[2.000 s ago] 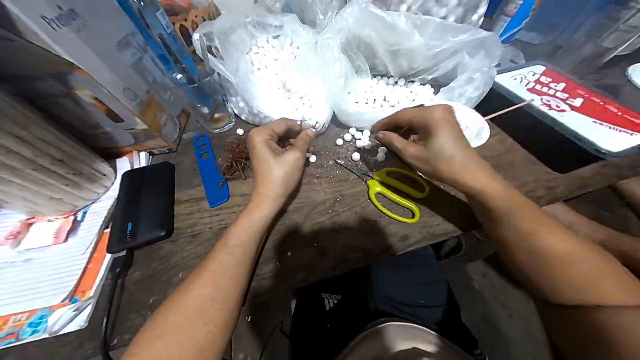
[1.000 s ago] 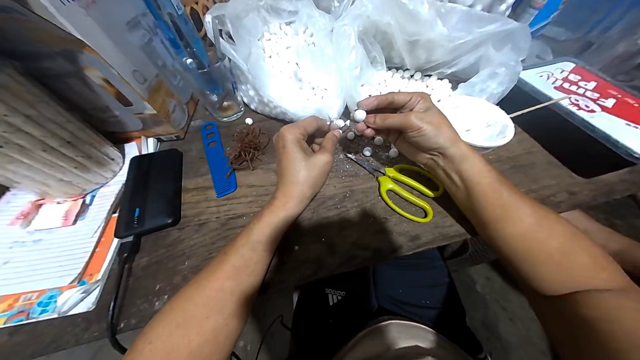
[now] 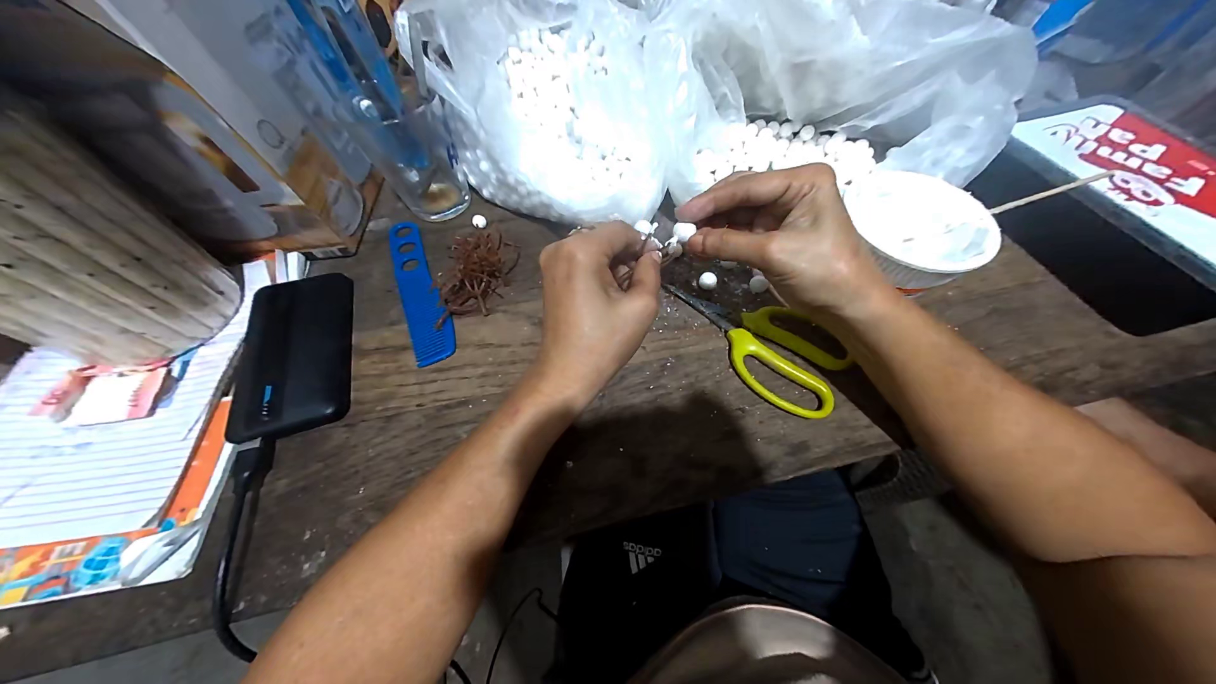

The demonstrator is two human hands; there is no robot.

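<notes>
My left hand (image 3: 603, 304) pinches a small cluster of white balls (image 3: 649, 234), whose joints are too small to make out. Close beside it, my right hand (image 3: 784, 237) holds a white foam ball (image 3: 683, 232) between thumb and forefinger, near or against the cluster. Loose white balls (image 3: 708, 280) lie on the wooden table under my hands. Yellow-handled scissors (image 3: 781, 372) rest below my right hand, blades toward my left. A tangle of brown wire-like strands (image 3: 478, 271) sits left of my left hand, touching a blue comb (image 3: 421, 296).
Plastic bags of white balls (image 3: 560, 123) stand behind my hands. A white bowl (image 3: 921, 228) with white paste and a stick (image 3: 1050, 193) is at right, by a dark-sided box (image 3: 1111, 247). At left are a black power bank (image 3: 293, 356), lined paper (image 3: 104, 456) and a drinking glass (image 3: 432, 166).
Since two seconds ago, my right hand has risen from the loose balls with one ball and come close to my left hand. My left hand keeps its pinch.
</notes>
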